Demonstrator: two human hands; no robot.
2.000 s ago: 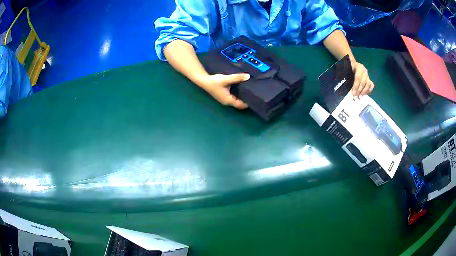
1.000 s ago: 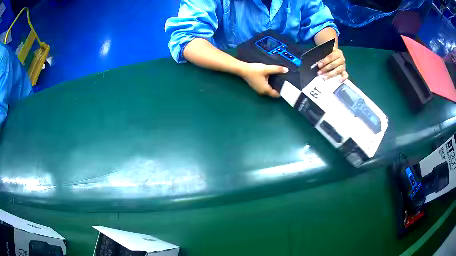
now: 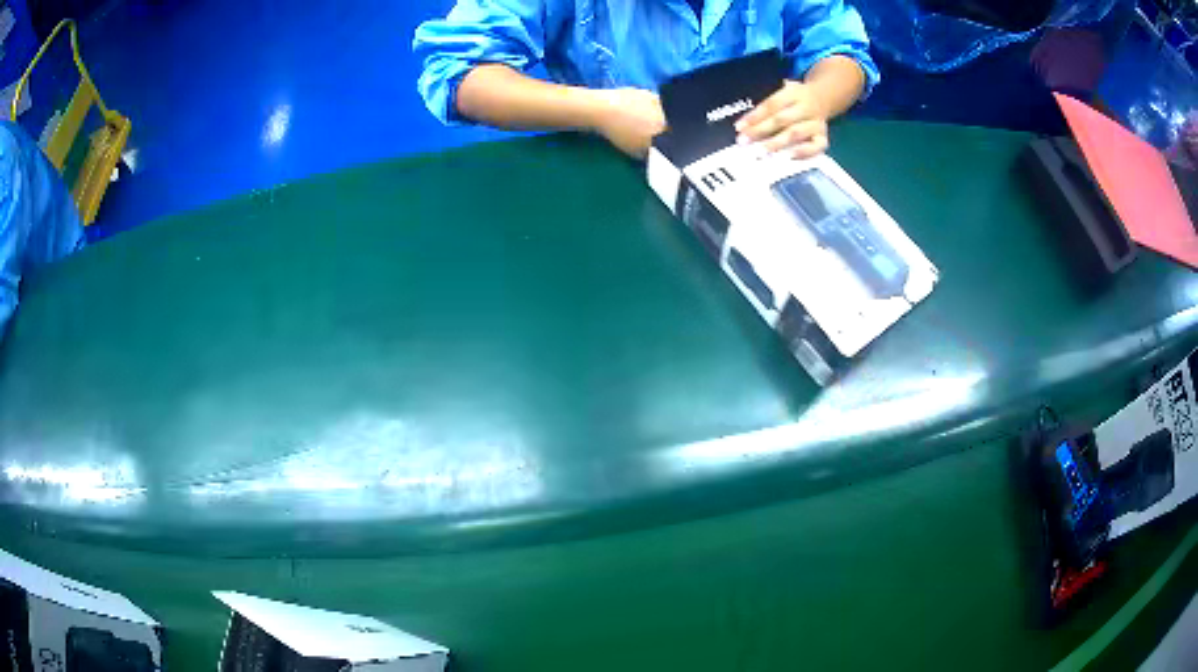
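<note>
Neither of my hands is in view. Nearest me on the green belt (image 3: 723, 565) are two cut-off cartons with raised white flaps, a left one (image 3: 99, 643) and a second one (image 3: 335, 633). At the belt's right side, a black and blue battery tester (image 3: 1077, 486) lies in dark foam, with red clips (image 3: 1077, 586) below it and a white BT retail box (image 3: 1146, 446) beside it. Across the bench, a person's two hands hold another BT retail box (image 3: 841, 243) tilted, its black flap (image 3: 723, 103) raised. One hand is partly hidden behind the flap.
The person across the glossy green bench (image 3: 394, 328) wears a blue smock (image 3: 657, 53). Black foam (image 3: 1084, 210) and a salmon sheet (image 3: 1130, 177) stand at the far right. A blue sleeve (image 3: 33, 197) and a yellow frame (image 3: 86, 118) are at far left.
The other person's retail box has moved left and towards that person. The foam block with its tester beside it is now out of sight. The near cartons and right-hand tester have shifted left.
</note>
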